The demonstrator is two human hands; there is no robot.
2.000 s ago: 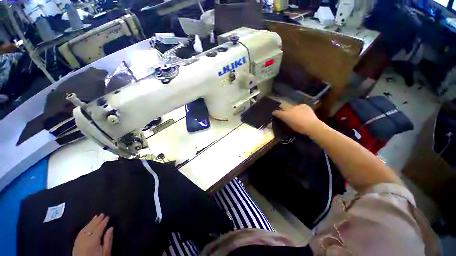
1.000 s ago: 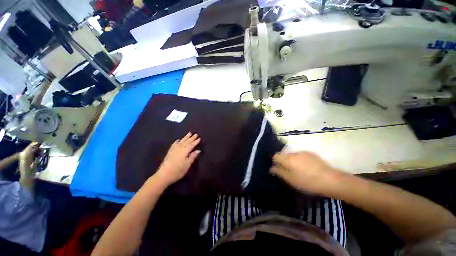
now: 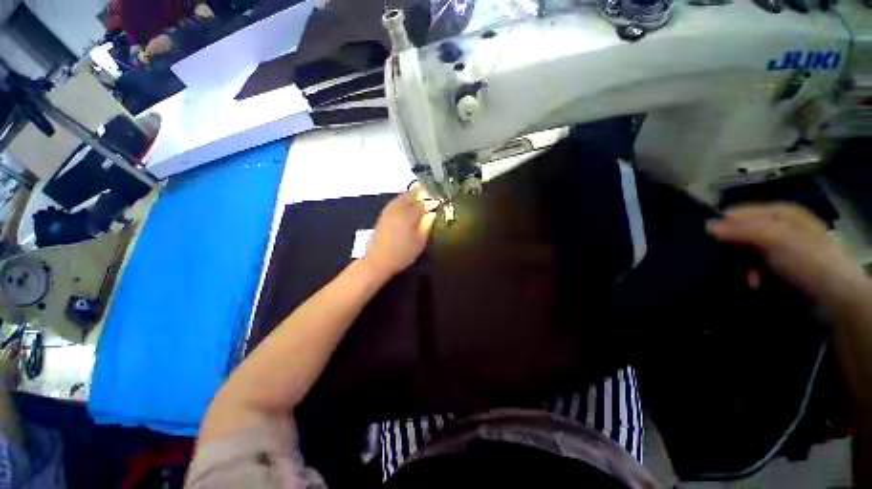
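A large dark garment panel (image 3: 497,296) lies across the machine table and over the striped lap. Part of it reaches under the sewing machine arm. A pale strip (image 3: 632,215) runs on its right part. A white label (image 3: 362,244) shows partly beside my left wrist. My left hand (image 3: 400,232) rests on the panel just left of the lit presser foot (image 3: 446,210), with its fingertips close to the needle area. My right hand (image 3: 779,241) is at the panel's right side, its fingertips at the cloth; its grip is unclear.
The cream JUKI sewing machine (image 3: 574,72) spans the upper right. A blue sheet (image 3: 182,296) lies left of the panel. A white box (image 3: 225,100) with dark pieces stands behind it. Another machine (image 3: 57,277) and a person's sleeve (image 3: 29,439) show at far left.
The panel has moved right and under the machine arm, and spreads wider. My left hand has moved up to the presser foot. My right hand has moved right with the panel's edge.
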